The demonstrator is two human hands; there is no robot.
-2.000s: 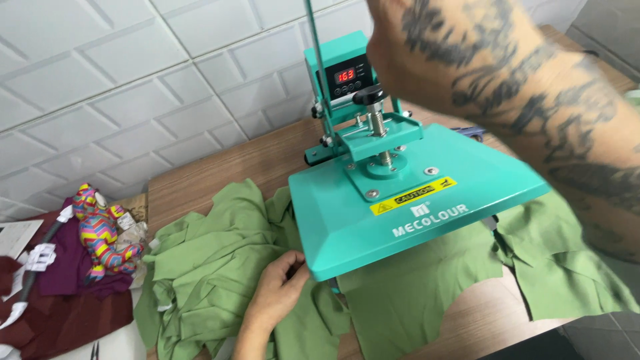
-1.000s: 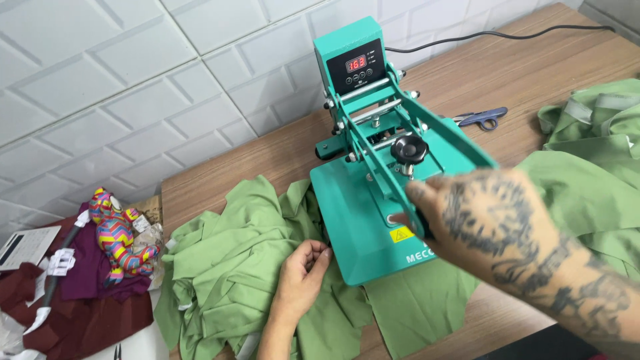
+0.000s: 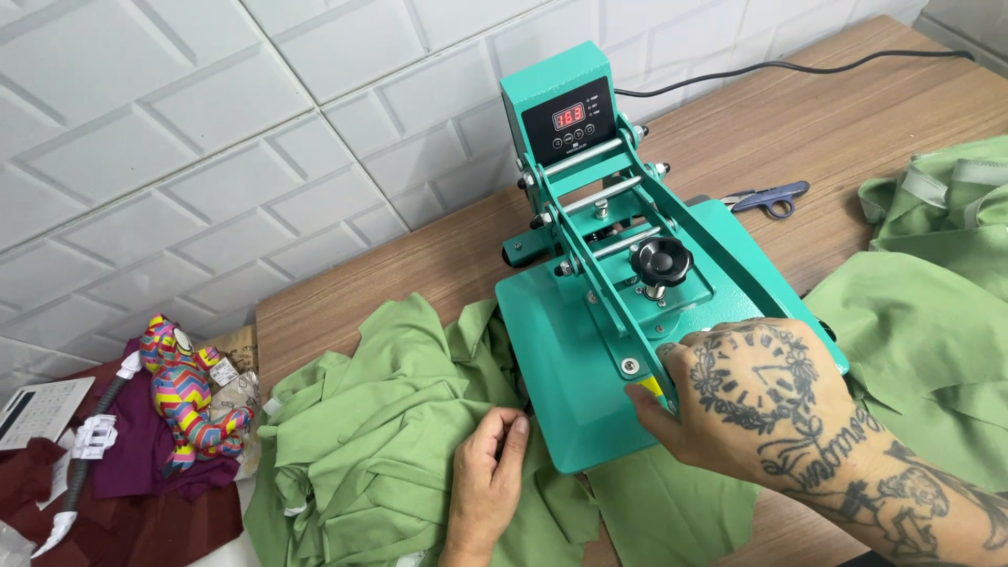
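A teal heat press stands on the wooden table, its upper plate down on green fabric that sticks out at the front. My right hand is closed around the front of the press's lever arm, its grip bar hidden under the fingers. My left hand rests on a heap of crumpled green fabric by the plate's left edge, fingers curled; whether it pinches the cloth cannot be told. The lit red display and a black pressure knob are on the press.
Blue-handled thread snips lie behind the press. More green fabric lies at the right. A black cable runs along the back by the tiled wall. At the left are a patterned figure, maroon and purple cloth and a calculator.
The press's lever arm, raised two seconds ago, has come down with my right hand on it. My left hand stays on the fabric beside the plate. The view has shifted.
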